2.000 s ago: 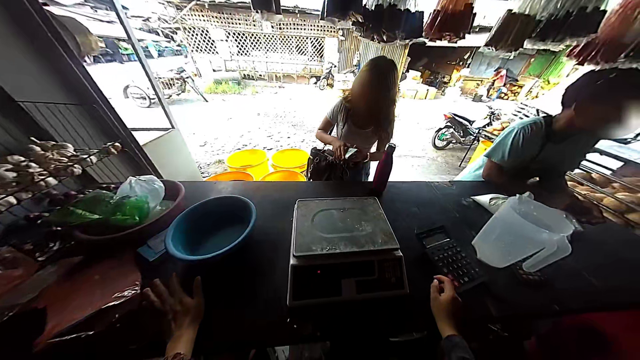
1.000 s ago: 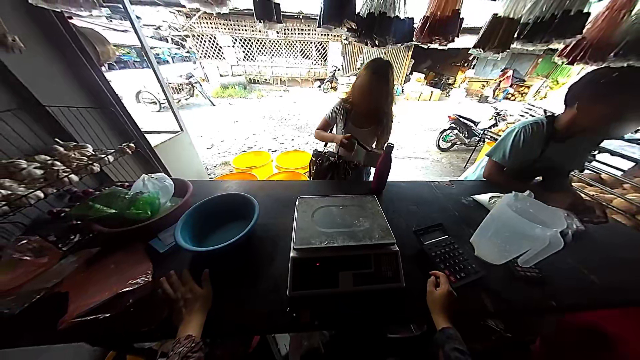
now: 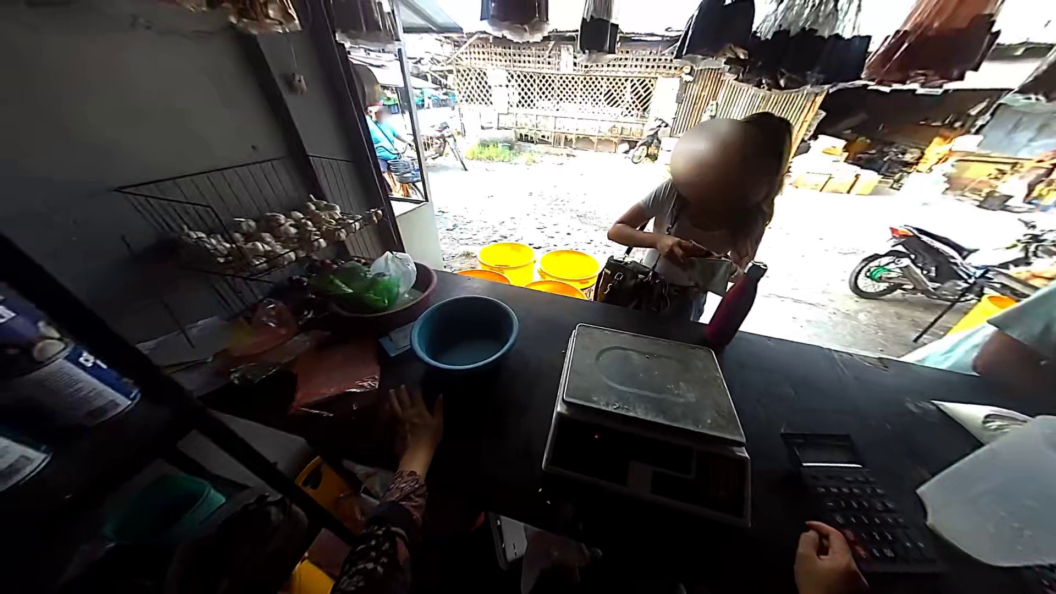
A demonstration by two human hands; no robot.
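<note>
My left hand (image 3: 417,426) lies flat with fingers spread on the dark counter (image 3: 511,421), just below a blue plastic basin (image 3: 464,332) that has nothing in it. Beside the lower left corner of a desktop calculator (image 3: 862,503) rests my right hand (image 3: 826,561), its fingers curled; whether something is in them cannot be told. Between the hands stands a digital weighing scale (image 3: 652,384) with a bare metal plate. At the right edge is a translucent plastic pitcher (image 3: 994,491), partly cut off. A dark red bottle (image 3: 737,305) stands at the counter's far edge, behind the scale.
A reddish basin (image 3: 425,285) with green and clear plastic bags stands left of the blue one. Garlic bulbs (image 3: 272,235) fill a wire rack. Across the counter a person (image 3: 701,223) holds something over a handbag; another person's arm shows at right. Yellow buckets (image 3: 569,268) stand outside.
The view has swung to the left. The person across the counter now bends lower, with both hands in front of them above the bag. My hands stay on the counter.
</note>
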